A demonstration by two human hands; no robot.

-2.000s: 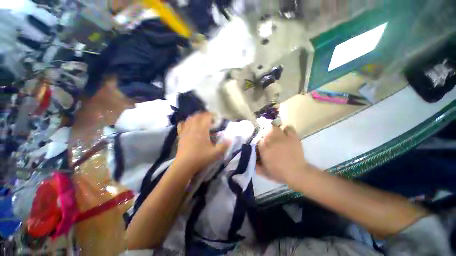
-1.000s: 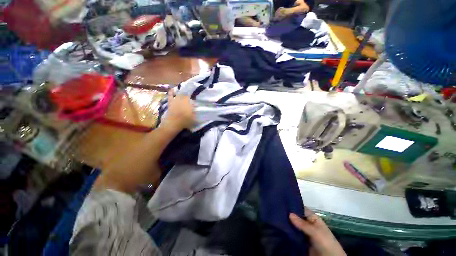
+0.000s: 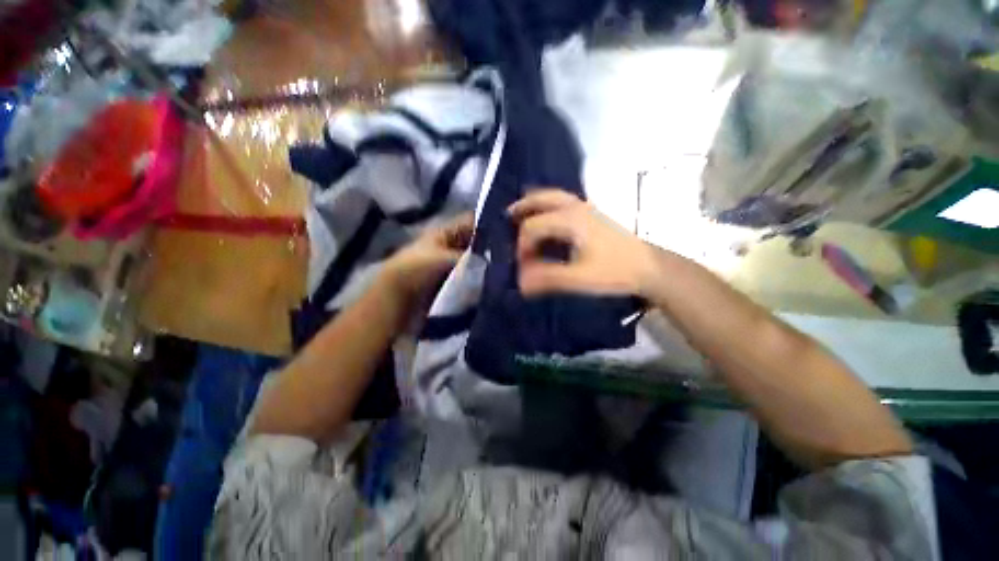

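Observation:
A light grey-white garment [image 3: 383, 186] crossed by navy stripes lies bunched in front of me, left of centre. A plain navy panel [image 3: 548, 142] lies along its right side, with a thin white edge between them. My left hand [image 3: 433, 261] grips the cloth at this edge; its fingertips are partly hidden by the fabric. My right hand [image 3: 575, 247] is on the navy panel, fingers curled and blurred, pinching the cloth near the same edge.
The sewing machine [image 3: 844, 142] stands at the right with its green panel [image 3: 964, 208]. A pink pen [image 3: 860, 276] and a black object [image 3: 980, 334] lie on the right. A red and pink basket [image 3: 110, 170] is at the left. The table's green edge [image 3: 789, 403] runs in front.
The garment was at the needle, then was pulled left, away from the machine. The navy panel, which hung toward me, now lies upward on the table. My hands have come close together.

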